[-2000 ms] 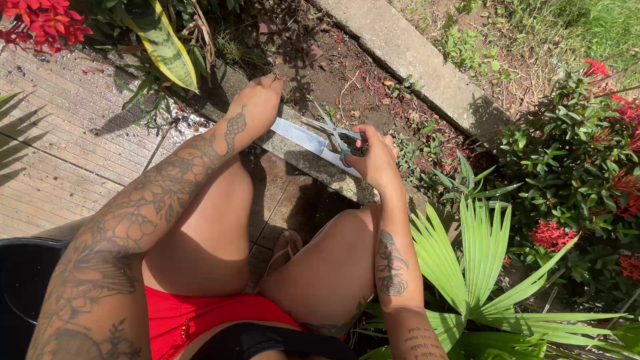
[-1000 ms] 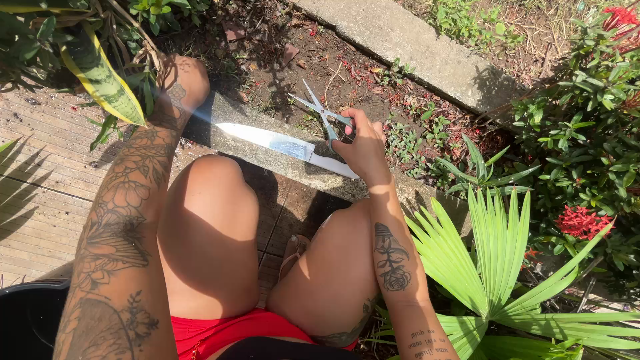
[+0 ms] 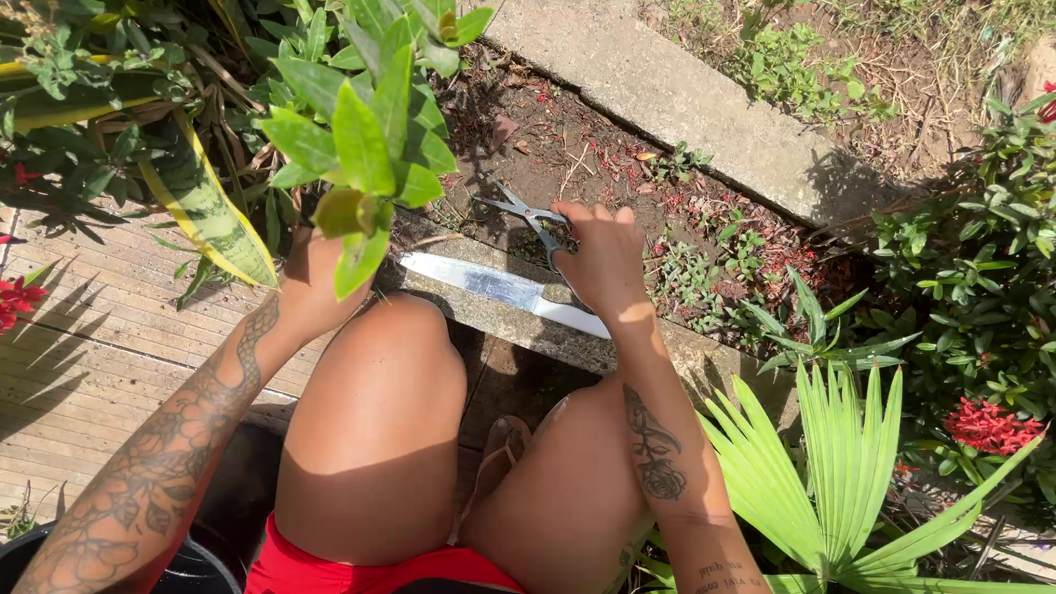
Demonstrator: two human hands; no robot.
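Scissors with parted blades are held in my right hand, fingers in the handle loops, over the soil bed. My left hand is at the lower end of a leafy green branch; leaves partly cover its fingers, and it appears closed around the stem. Between the hands, a kitchen knife with a white handle lies flat on the concrete edging, its tip toward my left hand and its handle just below my right hand.
A concrete curb crosses beyond the soil bed. A variegated snake plant leaf leans at left, a fan palm leaf spreads at lower right, and red-flowered shrubs stand at right. A black bucket is at lower left.
My left hand, at the plants' edge a second ago, now has a leafy branch at it that was not distinct before. My right hand still holds the parted scissors. The knife lies in place.
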